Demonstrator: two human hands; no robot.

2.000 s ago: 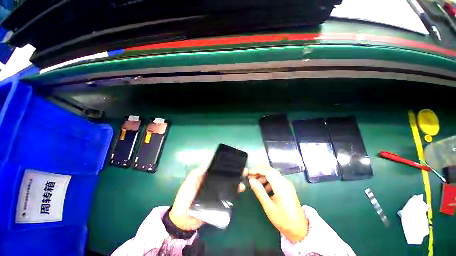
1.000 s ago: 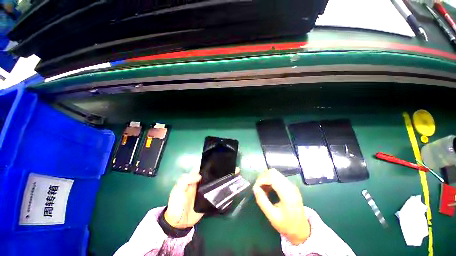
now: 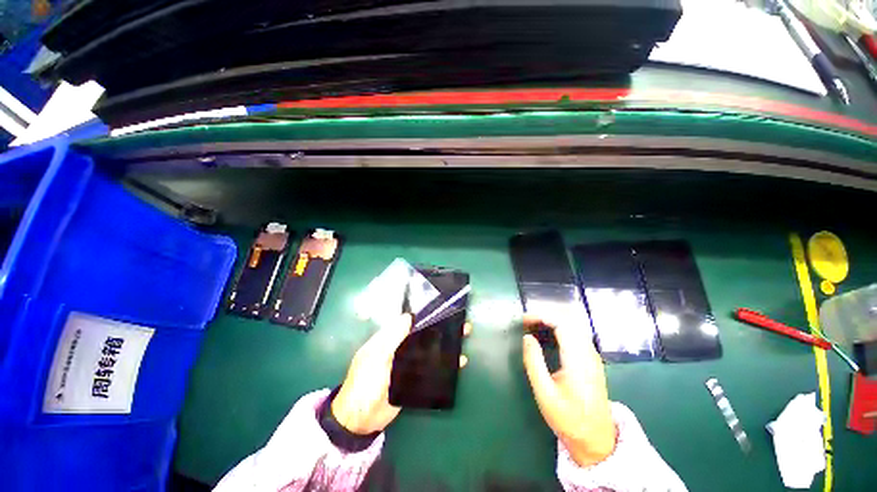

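My left hand [image 3: 370, 384] holds a black phone screen [image 3: 428, 367], tilted, over the mat. A clear shiny film [image 3: 396, 290] lies folded back across its upper end and sticks out past its upper left corner. Whether the film is still attached is unclear. Three more screens lie face up to the right: a left one [image 3: 540, 261], a middle one [image 3: 615, 298] and a right one [image 3: 678, 298]. My right hand [image 3: 575, 399] is at the lower end of the left one, its fingertips over it. Whether they grip it cannot be told.
Two display assemblies lie back up, left [image 3: 258, 274] and right [image 3: 306, 281], beside a blue bin [image 3: 115, 259]. At right are a pale strip [image 3: 727, 413], a crumpled white wipe [image 3: 800, 437], a red-handled tool [image 3: 781, 327], yellow tape [image 3: 815, 356] and a yellow disc [image 3: 828, 257]. A shelf edge [image 3: 433, 154] runs behind.
The film has gone from lying flat on the held screen to folded up at its upper end. My right hand has left the held screen's side and moved right, to the left screen of the three.
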